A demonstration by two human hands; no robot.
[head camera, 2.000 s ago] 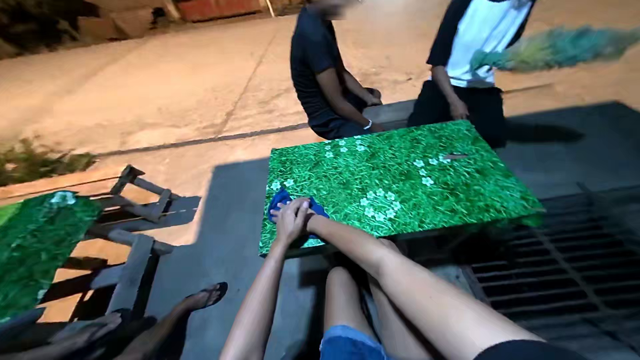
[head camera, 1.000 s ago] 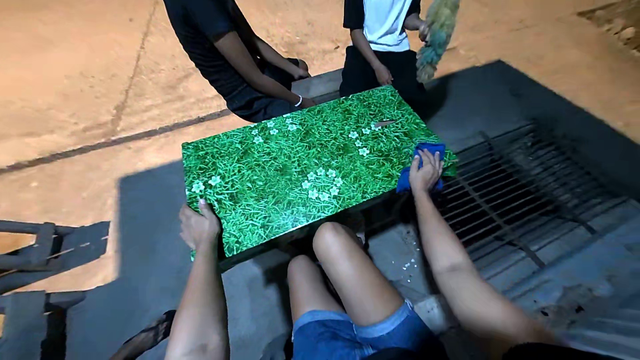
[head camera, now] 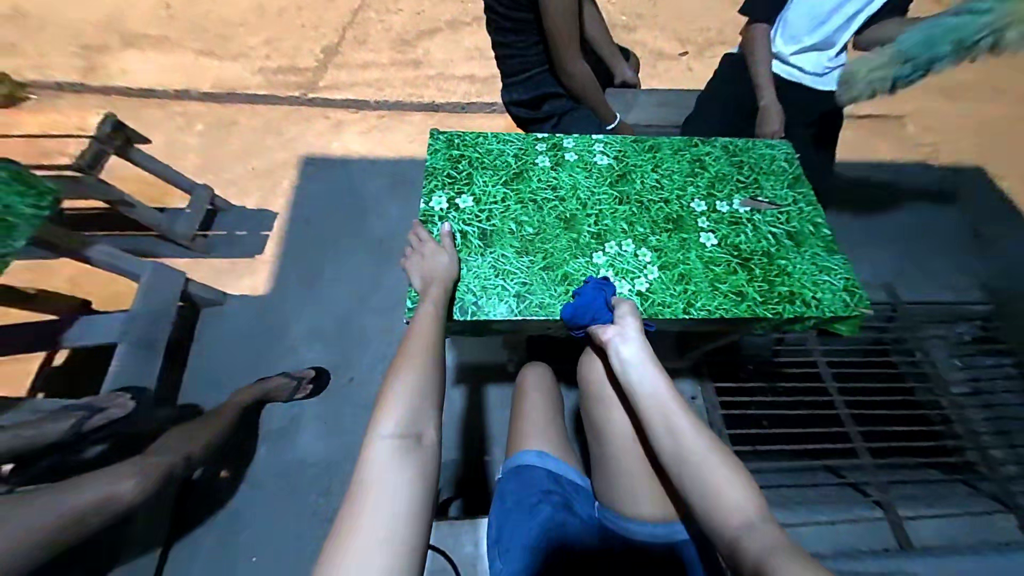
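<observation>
In front of me stands a table with a grass-print cover (head camera: 544,224) that shows white flowers and a small tear or mark at the right. My left hand (head camera: 432,260) rests on its left edge, fingers on the side and thumb on top, holding nothing. My right hand (head camera: 618,324) grips a crumpled blue cloth (head camera: 590,304) at the near edge, just below the ring of printed flowers.
Two people sit across the table, one in dark clothes (head camera: 552,72), one in a white and black shirt (head camera: 820,40) beside a greenish feathery duster (head camera: 920,60). Wooden benches (head camera: 148,320) and another person's sandalled foot (head camera: 296,386) are at left. A metal grate (head camera: 840,400) lies right.
My hands were together on the cloth at the table's left, then apart. Since a second ago my right hand has moved the cloth left from the right end to the near edge's middle.
</observation>
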